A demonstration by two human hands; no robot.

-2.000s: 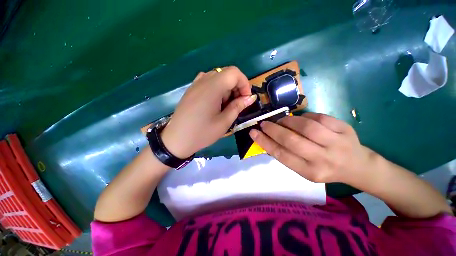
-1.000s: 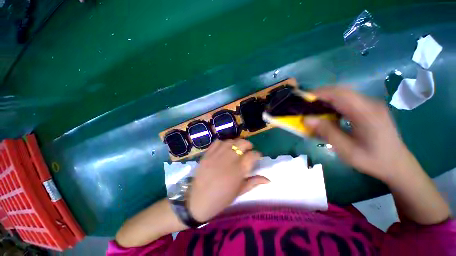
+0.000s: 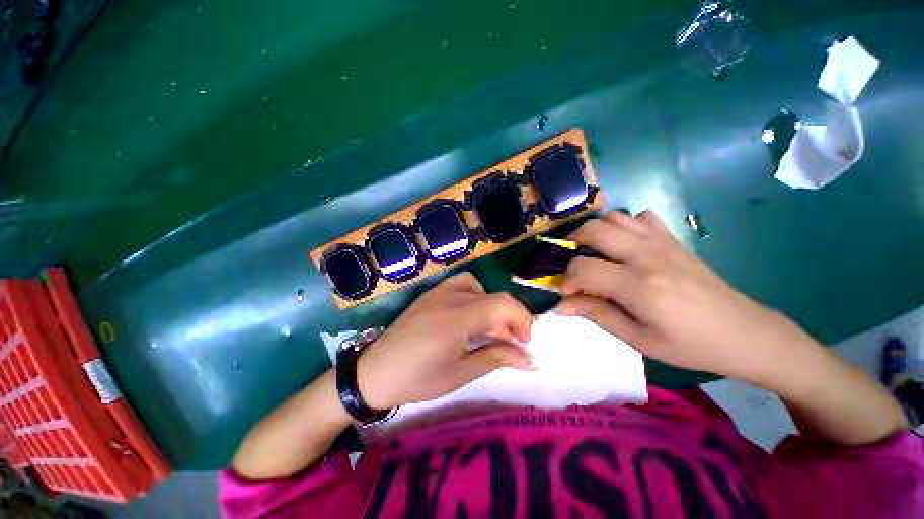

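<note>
The orange-brown fixture (image 3: 326,255) lies slanted on the green bench with several black watch units in a row; the rightmost watch unit (image 3: 559,180) is glossy. My right hand (image 3: 643,289), below the fixture's right end, holds the black-and-yellow card (image 3: 541,266). My left hand (image 3: 451,340) is over the white film sheets (image 3: 588,357), thumb and index fingertips close together at their upper part. Whether a small film is between those fingertips is too small to tell. The sheets lie between the fixture and my body, partly under both hands.
A red-orange gridded crate (image 3: 63,405) stands at the left edge. White liner scraps (image 3: 823,157) lie at the right, and a crinkled clear film scrap (image 3: 713,41) lies at the top right. Tiny bits dot the green bench (image 3: 233,304).
My left hand has moved from over the fixture down to the white sheets. My right hand swung the card over the fixture's right end, then down towards the sheets. All the units are now uncovered.
</note>
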